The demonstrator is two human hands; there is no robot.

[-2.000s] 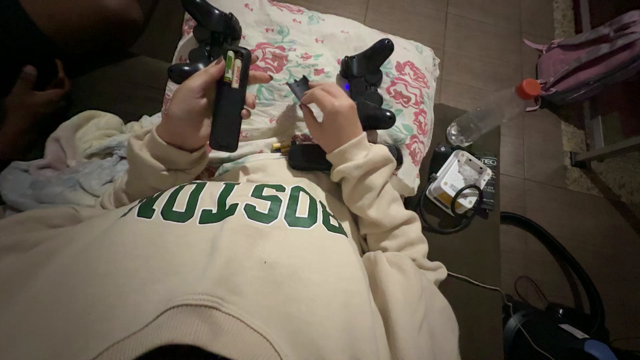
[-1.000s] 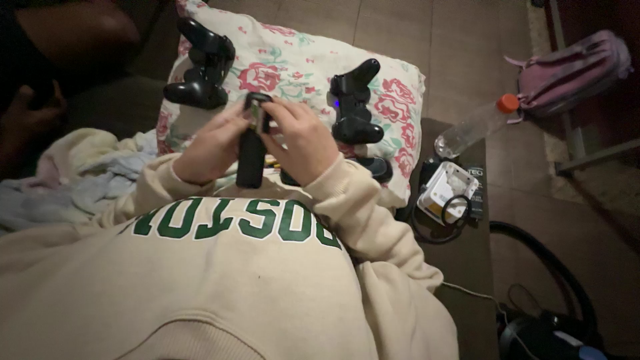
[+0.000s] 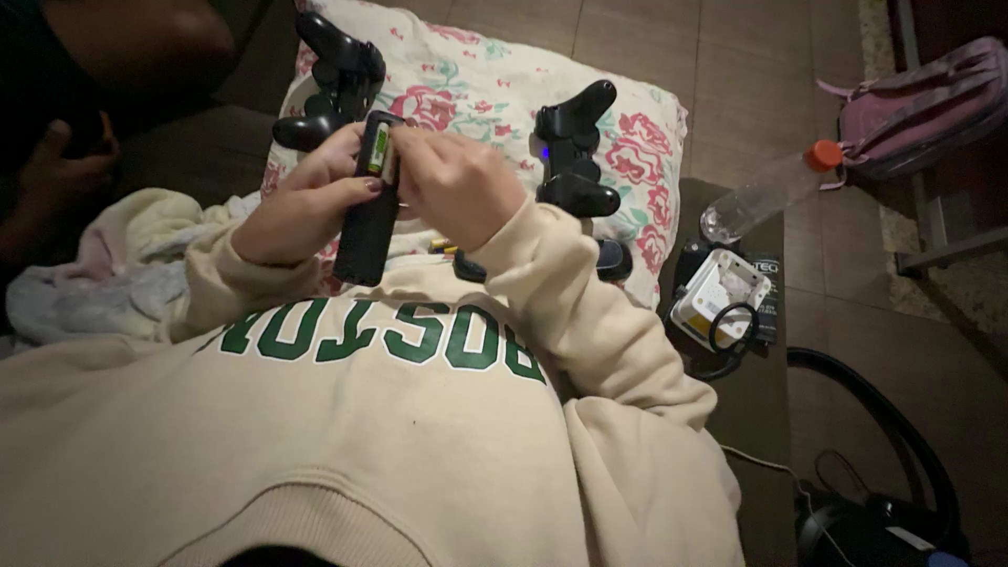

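My left hand [image 3: 311, 201] holds a black remote control [image 3: 368, 228] upright, its thumb on the near side of the battery compartment. A green battery [image 3: 379, 150] shows in the compartment at the far end. My right hand [image 3: 457, 177] is at the compartment's right edge, fingertips bent against it; whether it holds the small cover cannot be told. Two black game controllers lie on the floral pillow [image 3: 504, 79], one beyond my left hand [image 3: 342, 71], the other to the right [image 3: 577, 150] with a blue light lit. Yellowish batteries [image 3: 442, 246] lie partly hidden below my right hand.
Another black object [image 3: 614, 260] is partly behind my right sleeve. To the right are a clear bottle with a red cap [image 3: 760, 193], a white device [image 3: 720, 295] with a black cable, and a pink backpack [image 3: 921, 110]. Another person's hand [image 3: 63, 169] is at the left.
Two seconds ago my right hand held a small dark piece apart from the remote; now it is at the remote. The open compartment with a green battery shows again, after being mostly covered one second ago.
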